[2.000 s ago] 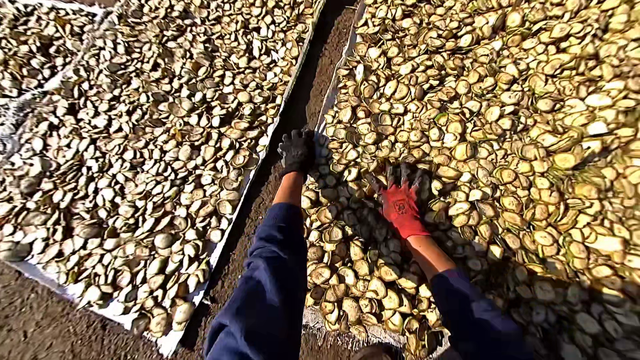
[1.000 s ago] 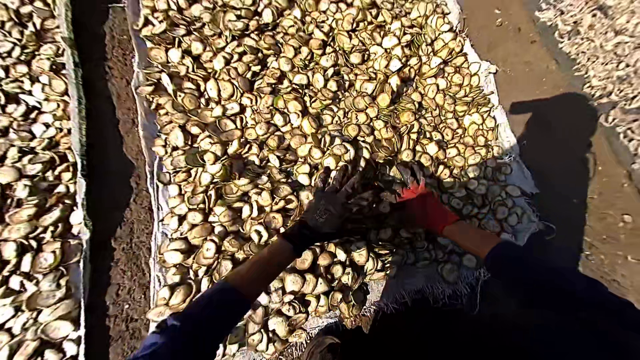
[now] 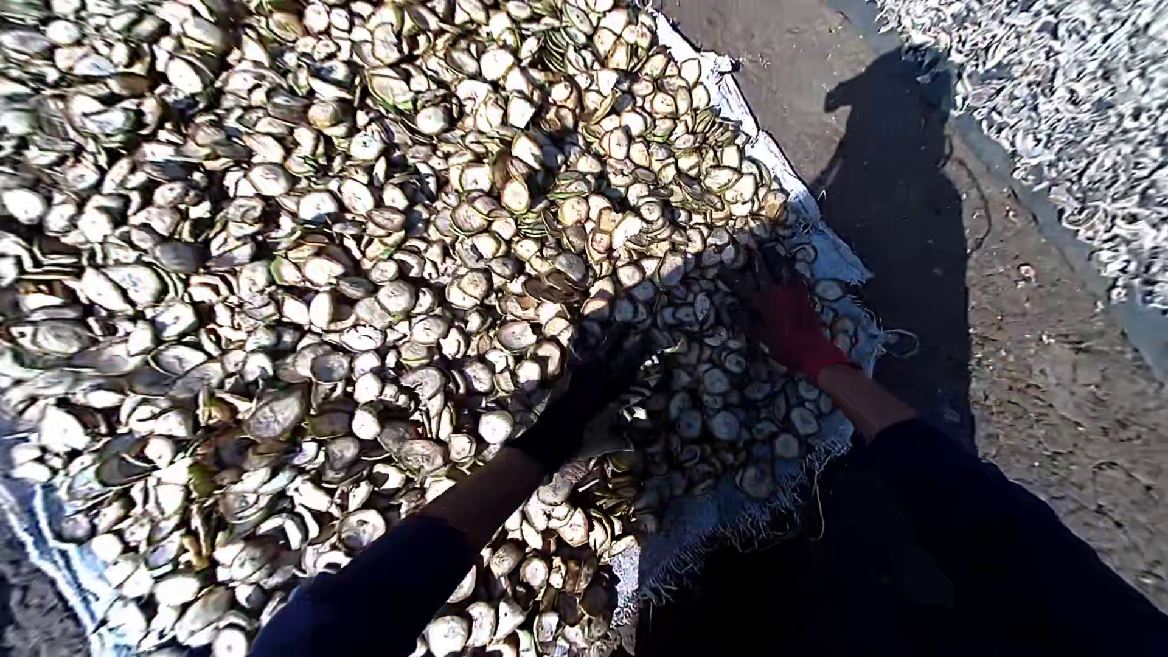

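Note:
Round and oval dried slices (image 3: 392, 297), pale with dark or greenish rims, lie thickly over a white woven sheet (image 3: 762, 141). My left hand (image 3: 589, 388), in a black glove, rests among the slices near the middle, its fingers in shadow. To its right, my right hand (image 3: 789, 324), in a red glove with dark fingers, touches the slices close to the sheet's right edge. Shaded slices (image 3: 721, 392) lie between and below the hands. Whether either hand holds any slices cannot be made out.
Bare brown ground (image 3: 1049, 365) runs along the right side, with a dark shadow (image 3: 903, 210) across it. Another spread of small pale pieces (image 3: 1086, 119) lies at the upper right. The sheet's frayed corner (image 3: 876, 338) has loose threads beside my right arm.
The view has swung to the right across the sheets. My hands have moved from the spread's left side to near its right edge, and both are now in shadow.

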